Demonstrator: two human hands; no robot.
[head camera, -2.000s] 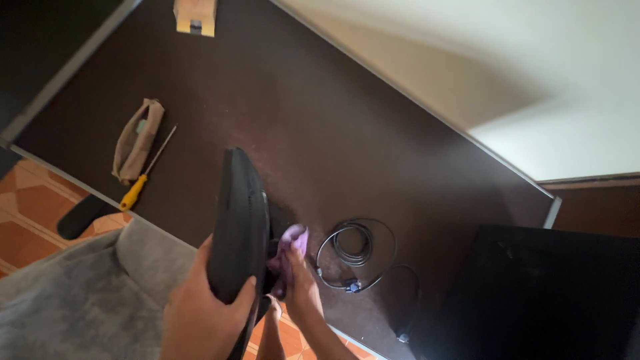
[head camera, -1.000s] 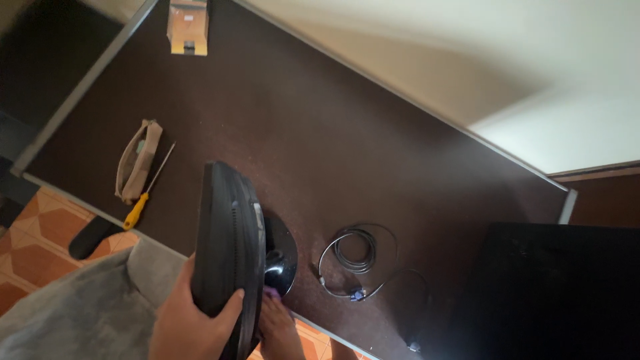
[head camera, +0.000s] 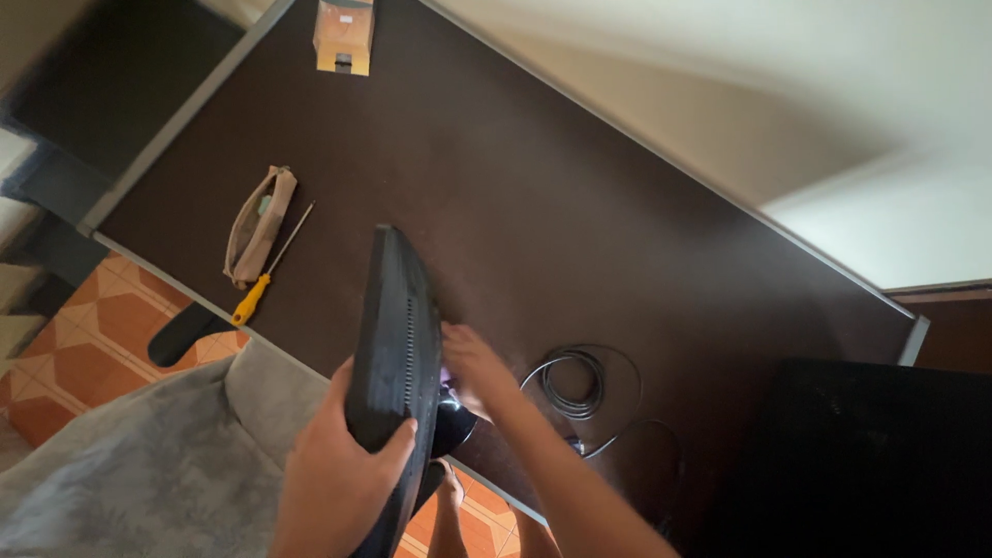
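A black computer monitor (head camera: 395, 333), seen from its vented top edge, stands near the table's front edge on a glossy round base (head camera: 453, 426). My left hand (head camera: 349, 465) grips the casing, thumb on the top edge and fingers around the near side. On the other side, my right hand (head camera: 477, 368) is against the monitor with a purple cloth (head camera: 446, 380), which shows only as a small patch between hand and casing. Most of the cloth and my right fingertips' contact are hidden. Right of the base lies a coiled black cable (head camera: 573, 384) with a blue connector.
On the dark table (head camera: 542, 209) lie an open fabric pouch (head camera: 260, 225), a yellow-handled screwdriver (head camera: 252, 298) and, at the far edge, a small cardboard box (head camera: 343, 39). A large black panel (head camera: 860, 465) is at the right. A grey upholstered chair (head camera: 155, 465) stands at the front left.
My right hand, low by the base a second ago, is now farther up along the monitor's side. My left hand keeps its hold on the casing. Less of the round base shows.
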